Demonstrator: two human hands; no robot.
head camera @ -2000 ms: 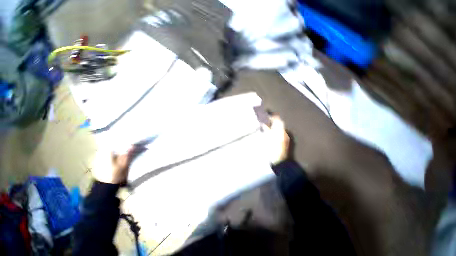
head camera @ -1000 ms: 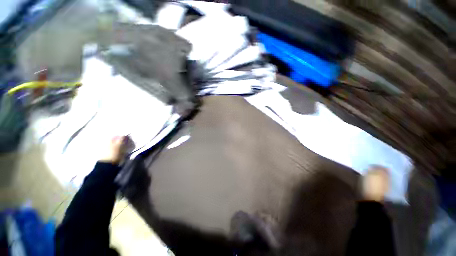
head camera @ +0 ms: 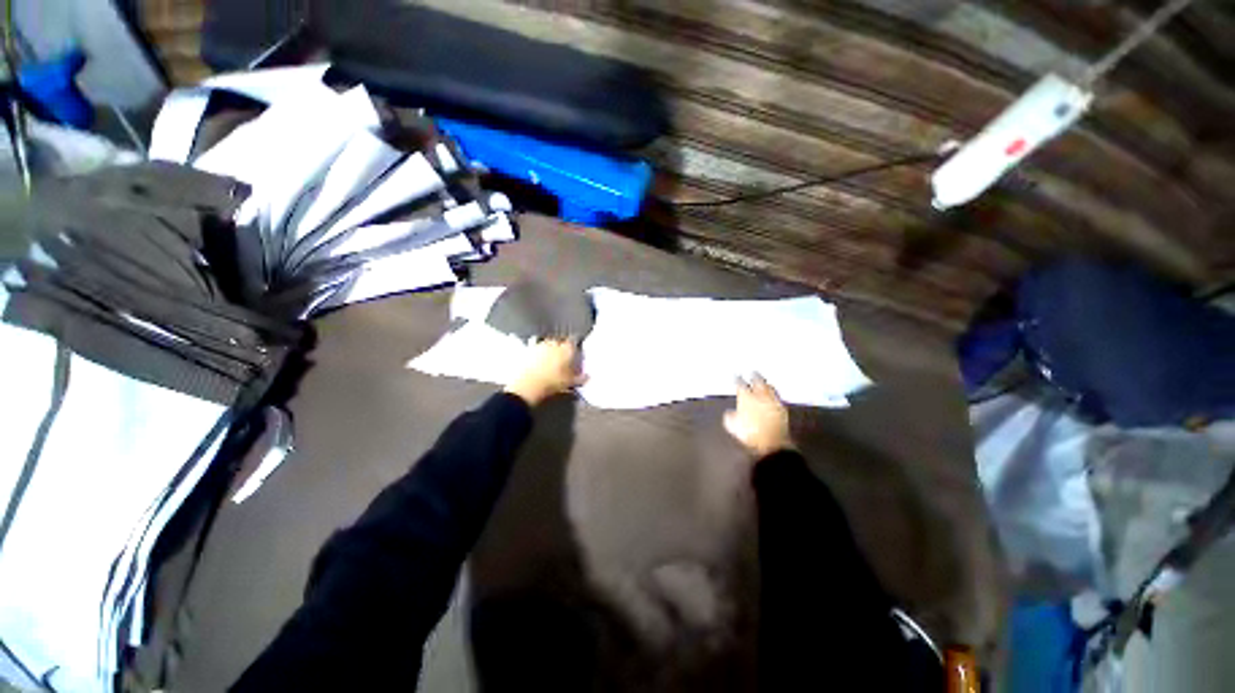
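Observation:
A pale garment panel [head camera: 691,339] lies flat across the far part of the brown pressing table [head camera: 339,474]. A curved cut-out near its left part shows dark cloth. My left hand [head camera: 549,368] is at the panel's near edge by the cut-out, fingers on the fabric; whether it grips the edge is unclear. My right hand [head camera: 759,413] rests on the panel's near edge further right, with its fingers apart. An orange item [head camera: 960,669], perhaps the iron's handle, is cut off at the bottom right edge.
Layered panels with dark stripes [head camera: 95,460] hang at the left, with dark fabric [head camera: 149,257] on top. Fanned pale pieces [head camera: 352,190] lie at the far left. Behind are a blue object [head camera: 555,169], a dark long box [head camera: 501,81] and a white power strip [head camera: 1009,142]. Dark blue cloth [head camera: 1111,325] is at right.
The view has turned right. My hands left the striped panel at the left, which now lies on the pile. Both are now at the pale panel at the far edge.

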